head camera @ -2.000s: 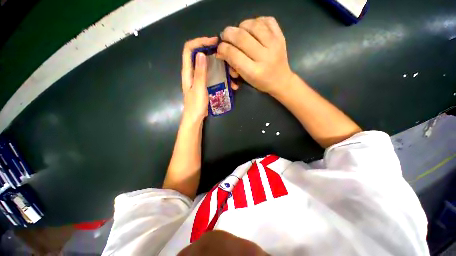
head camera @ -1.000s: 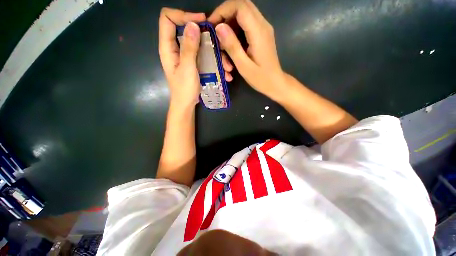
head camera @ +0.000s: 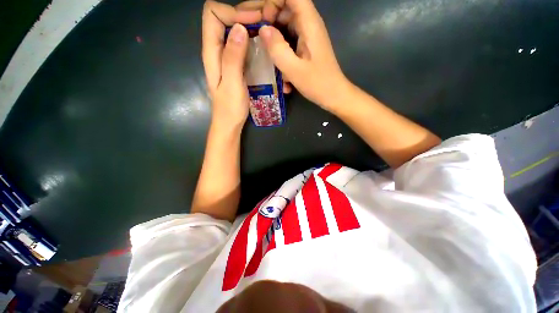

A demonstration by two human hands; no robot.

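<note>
A dark-blue handheld unit (head camera: 266, 98) is held above the green bench near the top middle of the view. Its face shows a pale panel and, at the end nearest me, a pink, red and white patterned section. My left hand (head camera: 230, 67) grips its left side, the thumb on the upper face. My right hand (head camera: 306, 58) holds its upper right side, the thumb tip at the panel's upper right. The fingertips of both hands meet around the top end and hide much of it. Both hands are bare.
The glossy dark-green bench (head camera: 153, 153) curves around me. Blue and white units (head camera: 21, 229) stand in rows at its left edge. Small white specks (head camera: 326, 124) lie before me, with others at far right. A pale rail (head camera: 37, 52) runs along the upper left. A grey floor with a yellow line shows at right.
Since two seconds ago my right hand has come down from the top corner, its thumb now on the face. Since one second ago the unit has turned slightly, and its patterned end looks pinker.
</note>
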